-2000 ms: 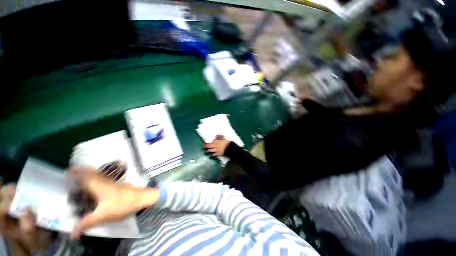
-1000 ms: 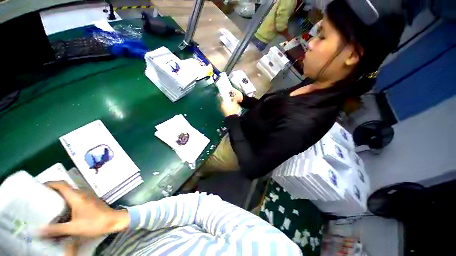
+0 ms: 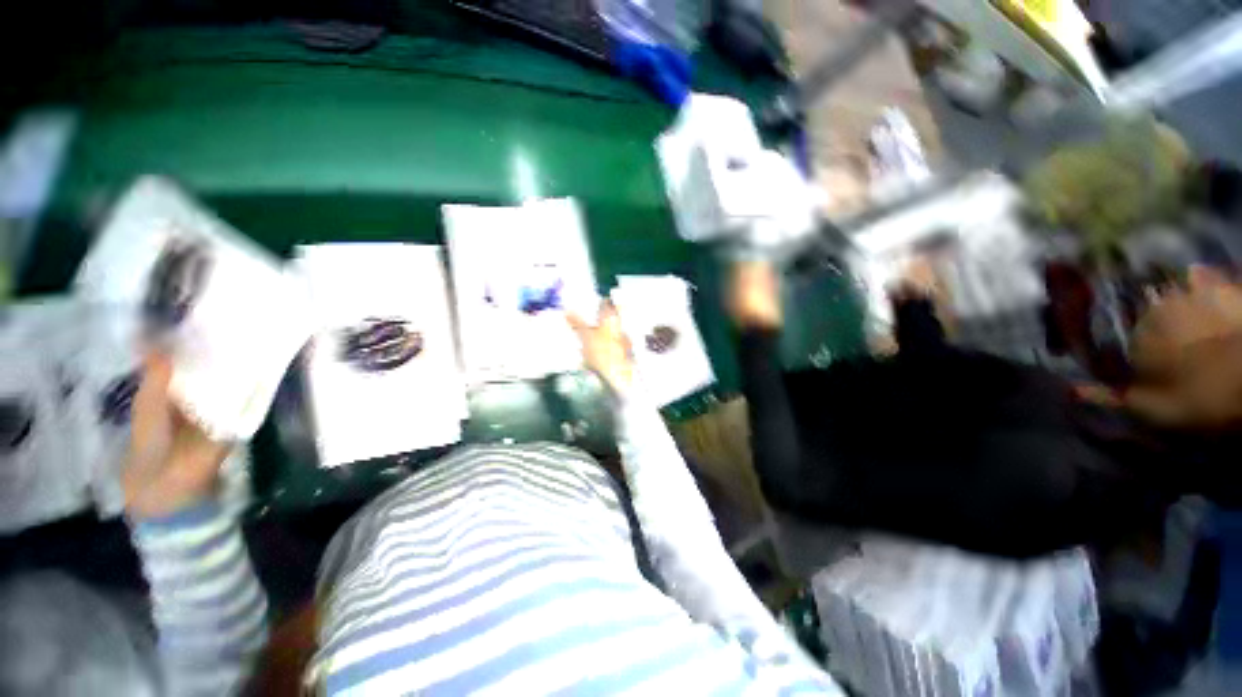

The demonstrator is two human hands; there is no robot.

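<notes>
My left hand [image 3: 170, 456] grips the lower edge of a white retail box [image 3: 225, 334], which is tilted and blurred, with a dark picture showing. My right hand [image 3: 606, 347] is at the right edge of a white box with a blue picture [image 3: 518, 252], fingers apart and touching it; I see nothing lifted in it. A large white box with a dark round picture [image 3: 375, 293] lies between my hands. Smaller white boxes [image 3: 663, 306] lie just right of my right hand.
More white boxes [image 3: 41, 456] lie at the far left. A white box stack [image 3: 708, 150] and blue crumpled material [image 3: 654, 68] are at the back of the green bench [image 3: 341, 116]. A dark-sleeved person [image 3: 913, 443] works close on my right. Many boxes [image 3: 953, 613] are piled below that person.
The view has turned left. My right hand has left the pale box it was on and is now at the blue-picture box. My left hand now shows, holding a box. The neighbour's pose has changed.
</notes>
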